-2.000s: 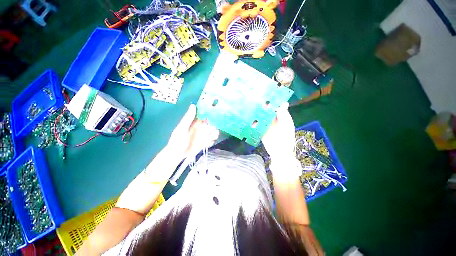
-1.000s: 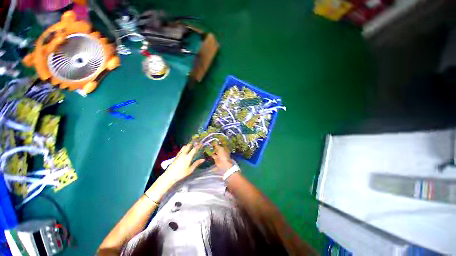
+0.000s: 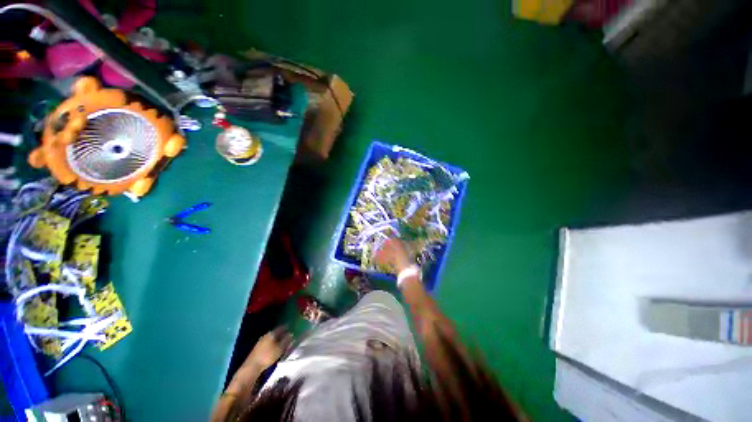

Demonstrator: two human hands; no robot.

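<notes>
A blue plastic bin [image 3: 453, 239] stands on the floor, full of yellow-tan circuit boards [image 3: 400, 177] and white wires. My right hand [image 3: 392, 254] reaches into the near part of the bin, over the boards. Its fingers blend with the boards, so I cannot tell whether it holds one. My left hand [image 3: 270, 346] is low beside my body near the bench edge, small and blurred; its grip is unclear. A heap of wired boards [image 3: 82, 255] lies at the bench's left.
On the green bench [image 3: 190, 288] are an orange fan [image 3: 115, 147], blue-handled cutters [image 3: 190, 221], a round reel [image 3: 239, 145] and a dark box [image 3: 251, 92]. A cardboard box [image 3: 331, 115] is beside the bench end. A white cabinet [image 3: 643, 272] stands right.
The board held in both hands has left them. My right hand has moved down into the bin. My left hand has drawn back toward my body. The view has turned toward the bin.
</notes>
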